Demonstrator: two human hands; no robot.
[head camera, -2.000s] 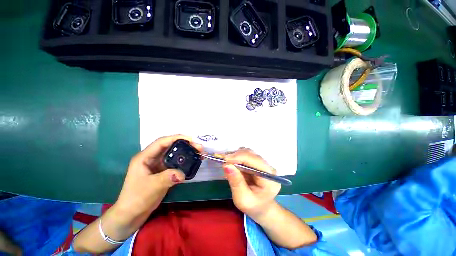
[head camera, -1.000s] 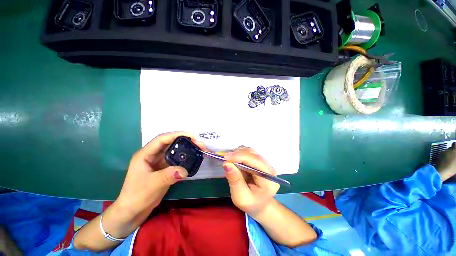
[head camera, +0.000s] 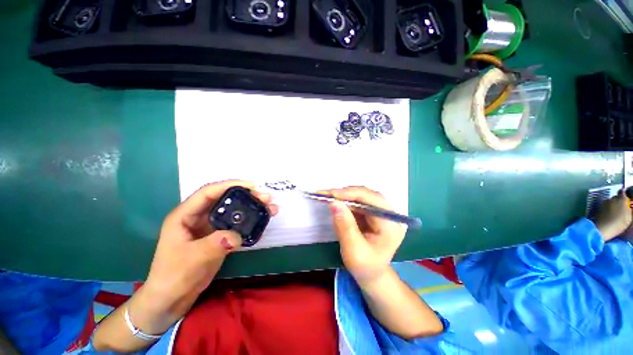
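My left hand holds a black rounded-square watch case over the lower left of the white paper sheet, its inside facing up. My right hand holds slim metal tweezers like a pen. The tweezers' tip is just right of a small pile of tiny silvery parts and apart from the case. I cannot tell whether the tip holds a part. A clump of dark ring-like parts lies at the paper's upper right.
A black foam tray with several cases spans the back. To its right are a wire spool, a thick cream ring with orange-handled pliers and a clear bag. Another black tray and a blue-sleeved person are at the right.
The tweezers' tip has left the case's edge and moved right, beside the small silvery pile. My left hand still holds the case. The view has shifted slightly. The neighbour's hand shows more at the right.
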